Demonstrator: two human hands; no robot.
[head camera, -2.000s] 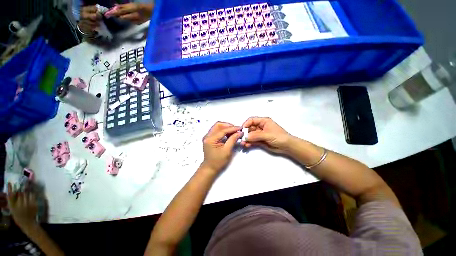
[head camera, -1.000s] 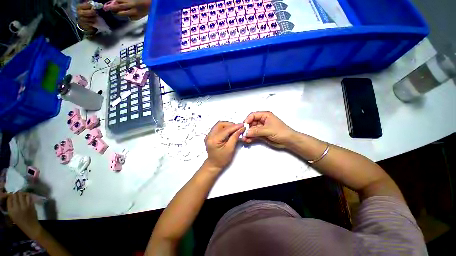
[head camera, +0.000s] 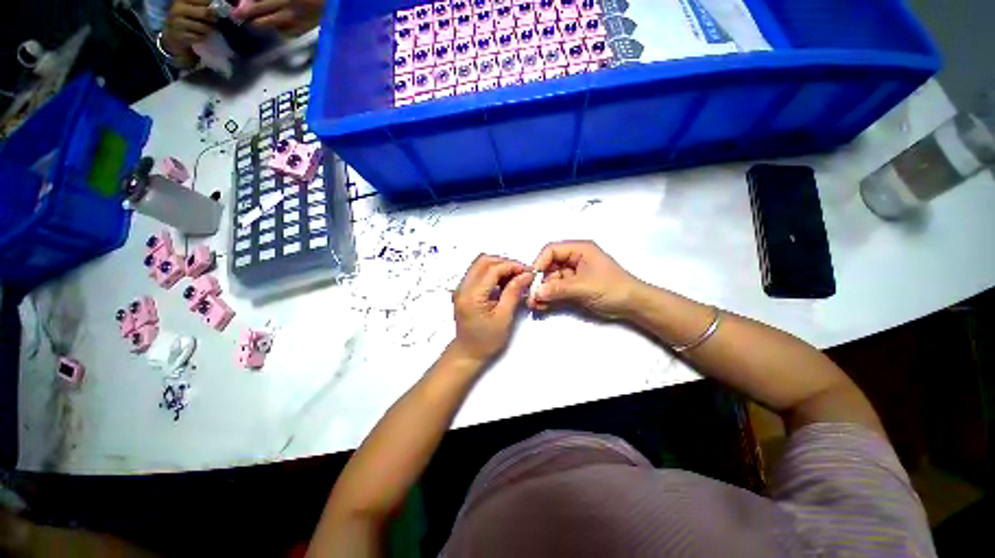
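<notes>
My left hand (head camera: 488, 305) and my right hand (head camera: 582, 278) meet over the white tabletop in front of me. Their fingertips pinch a small white piece (head camera: 536, 286) between them. The fingers cover most of it, so its shape and exact kind cannot be told. My right hand grips it, and my left thumb and forefinger touch its left side. A metal bangle is on my right wrist.
A large blue tote (head camera: 633, 130) with pink units (head camera: 496, 49) stands ahead. A parts tray (head camera: 282, 207), film scraps (head camera: 404, 253), a dispenser bottle (head camera: 178, 205) and a small blue tote (head camera: 66, 180) are left. A smartphone (head camera: 790, 231) and clear bottle (head camera: 927, 169) are right. Another person's hands work at upper left.
My hands stay together at nearly the same place, with small finger shifts. The neighbour's hand at the lower left has withdrawn from the tabletop, leaving a pink unit there. The view has shifted slightly.
</notes>
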